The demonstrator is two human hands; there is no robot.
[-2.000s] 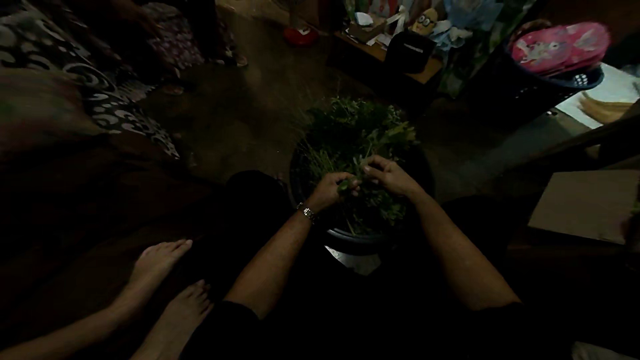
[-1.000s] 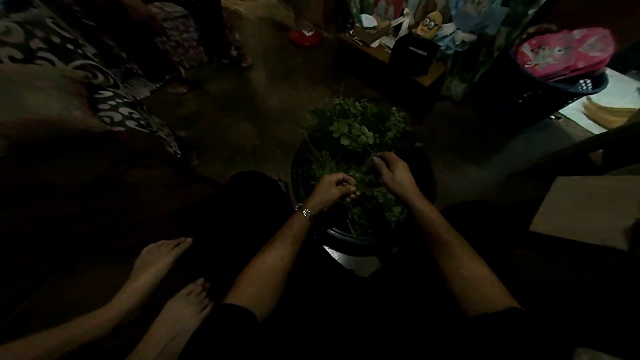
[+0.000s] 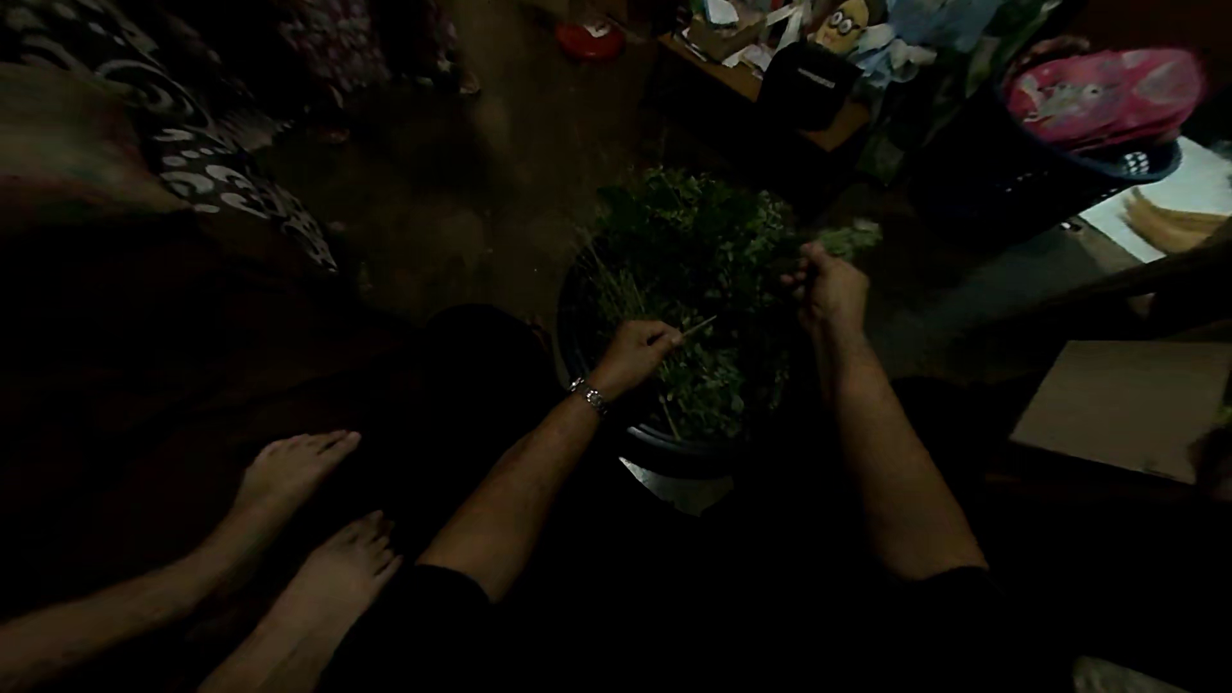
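Leafy green stems fill a dark round tub in front of me. Over the tub's near left part, my left hand, with a metal-banded watch or bracelet at the wrist, pinches a thin green stem between thumb and fingertips. My right hand is raised at the tub's right edge, shut on a leafy sprig whose leaves stick out to the right past the rim. Dim light hides the inside of the tub.
Another person's bare feet lie at the lower left. A blue basket holding a pink bag stands at the upper right. A cluttered low table, a red object and a cardboard piece are around.
My right hand has moved right and away from my left, from over the middle of the tub to its right edge, with a leafy sprig in it. My left hand stays over the tub.
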